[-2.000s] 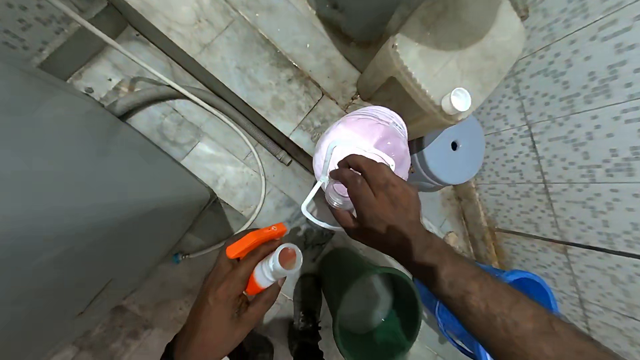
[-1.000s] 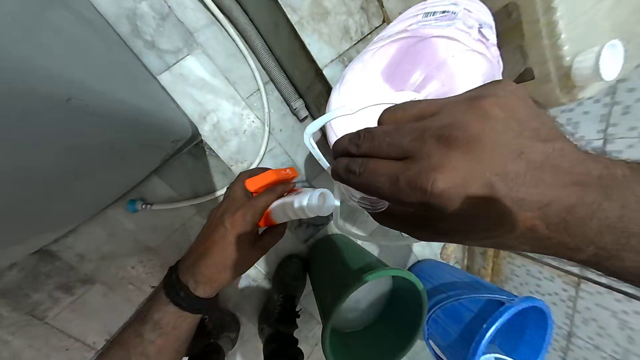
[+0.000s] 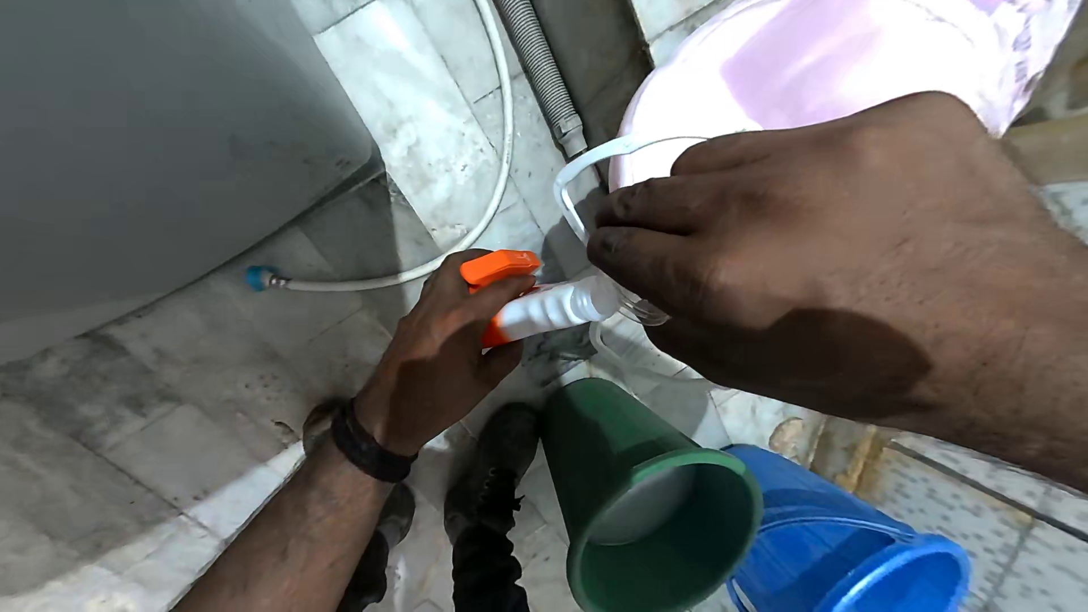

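Observation:
My left hand (image 3: 442, 348) grips a small white plastic bottle (image 3: 552, 308) with an orange cap part (image 3: 500, 267), its open mouth pointing right. My right hand (image 3: 765, 246) is closed around the neck of a large clear jug of pink liquid (image 3: 816, 68), tilted with its mouth down toward the left. The jug's transparent rim (image 3: 642, 310) meets or nearly meets the bottle's mouth. A white handle (image 3: 586, 161) loops from the jug beside my fingertips. Whether liquid is flowing cannot be seen.
Below my right hand stand a green plastic bin (image 3: 663, 510) and a blue bucket (image 3: 850, 535). A white hose (image 3: 501, 153) with a blue end fitting lies on the marble floor, near a grey corrugated hose (image 3: 544, 76). A large grey appliance or cabinet (image 3: 153, 153) fills the upper left.
My right hand has raised and tipped the pink jug, which stood beside the containers two seconds ago. The bottle in my left hand has turned its mouth toward the jug's mouth.

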